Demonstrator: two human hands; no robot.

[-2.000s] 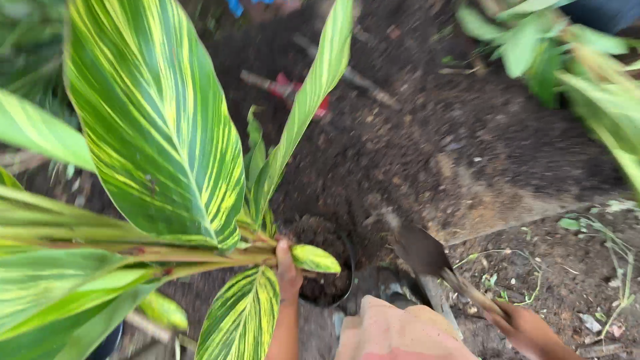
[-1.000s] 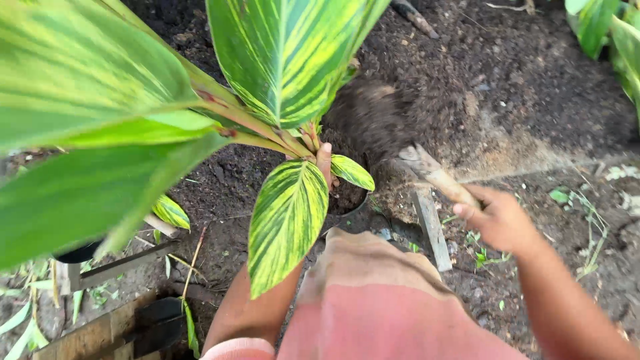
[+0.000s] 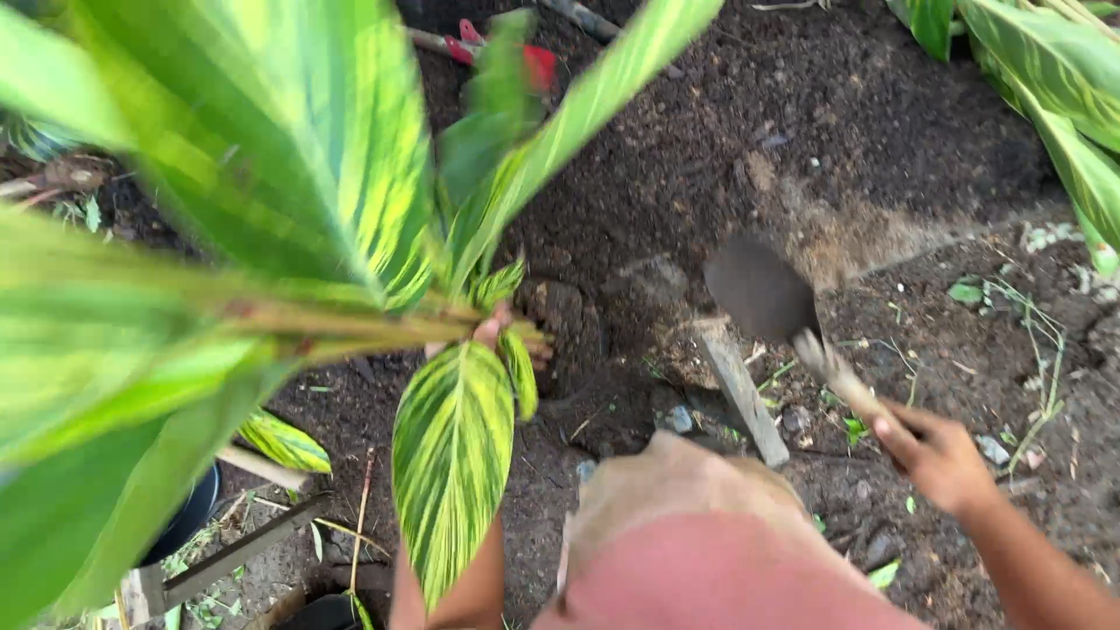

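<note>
My left hand (image 3: pixel 492 331) grips the stems of a variegated shell ginger plant (image 3: pixel 398 329) low down, largely hidden behind its yellow-striped leaves. The stem bases reach the dark soil in a round black plant pot (image 3: pixel 573 337), whose rim barely shows. On the right, my right hand (image 3: pixel 936 455) is closed around the wooden handle of a hand trowel (image 3: pixel 763 284). Its dark, rounded blade is above the ground, right of the pot and apart from it. Whether soil lies on the blade I cannot tell.
A short wooden board (image 3: pixel 739 394) lies between pot and trowel. A red-and-wood tool (image 3: pixel 538 68) lies behind the leaves on dark soil (image 3: pixel 840 114). More striped leaves (image 3: pixel 1050 105) are at the upper right. A black container (image 3: pixel 184 516) and a narrow wooden bar (image 3: pixel 245 542) are at the lower left.
The trowel has moved right, away from the blurred soil beside the pot where it was a second ago. The plant leans further left, my left hand still on its stems. The view has shifted.
</note>
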